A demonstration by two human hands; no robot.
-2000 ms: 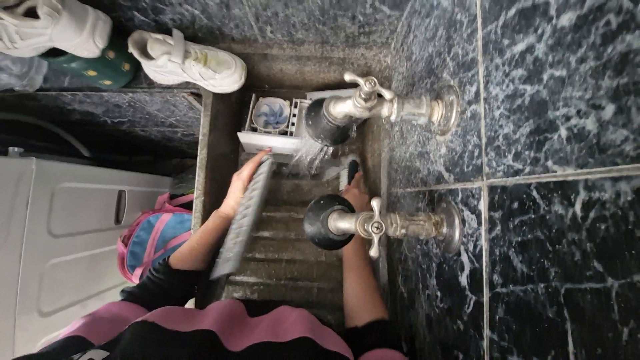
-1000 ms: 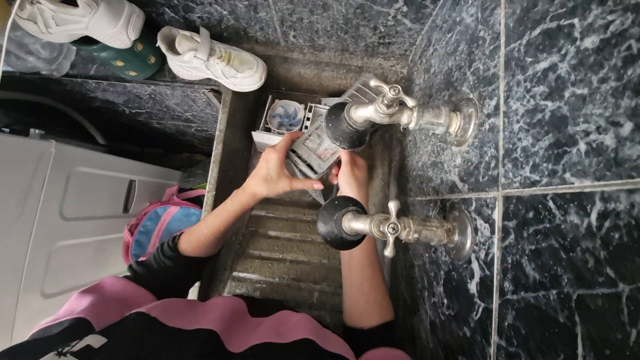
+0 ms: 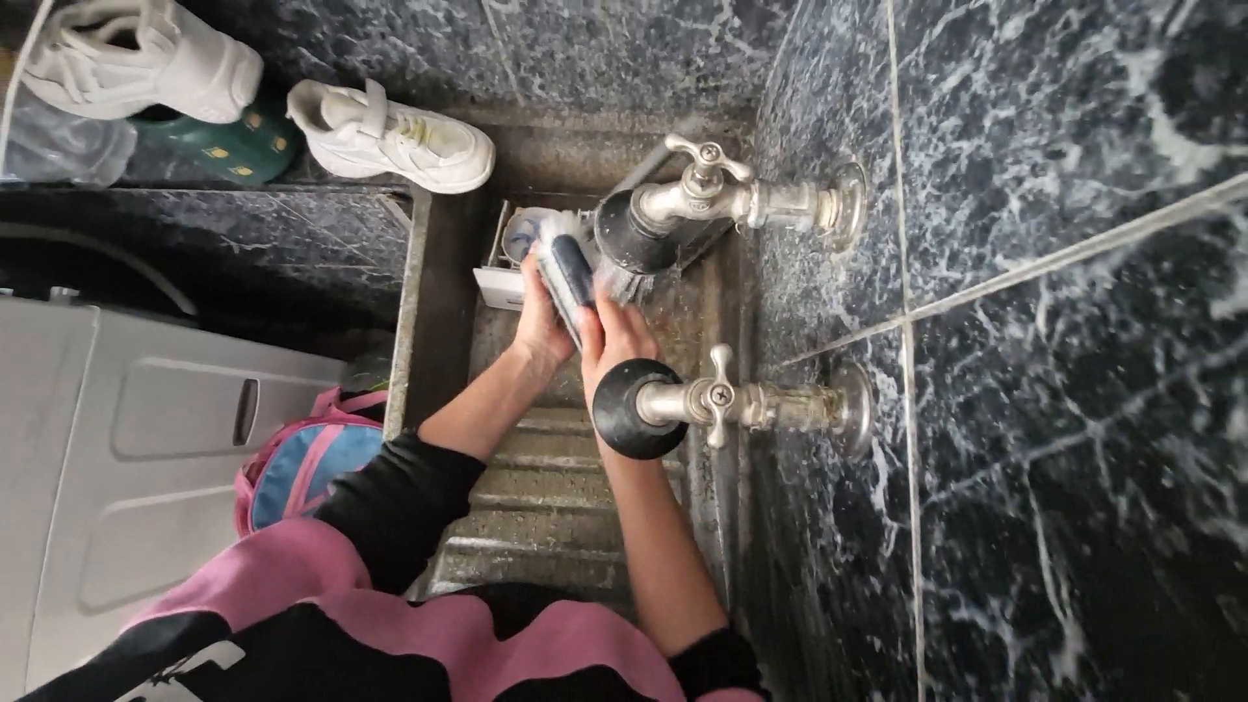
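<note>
Both of my hands are at a scrub brush with pale bristles and a dark back (image 3: pixel 568 268), over the concrete laundry sink. My left hand (image 3: pixel 542 317) grips its bristle side from the left. My right hand (image 3: pixel 619 336) has its fingers on the lower end. Water sprays from the upper tap (image 3: pixel 702 195) with a black nozzle, just right of the brush. Behind the brush, a white plastic drawer-like part (image 3: pixel 500 288) with a round blue-and-white piece rests in the basin. A grey panel (image 3: pixel 704 244) leans beneath the upper tap, partly hidden by it.
The second tap (image 3: pixel 721 395) juts over my right wrist. White sneakers (image 3: pixel 400 141) stand on the ledge at upper left, near a green item (image 3: pixel 229 141). The basin's left wall (image 3: pixel 414 292) rises beside my left forearm. A white appliance (image 3: pixel 175 419) and a pink-and-blue bag (image 3: pixel 317 463) are at left.
One second ago my hands were on a grey panel near the upper tap; now they are on the brush, and the panel lies under that tap.
</note>
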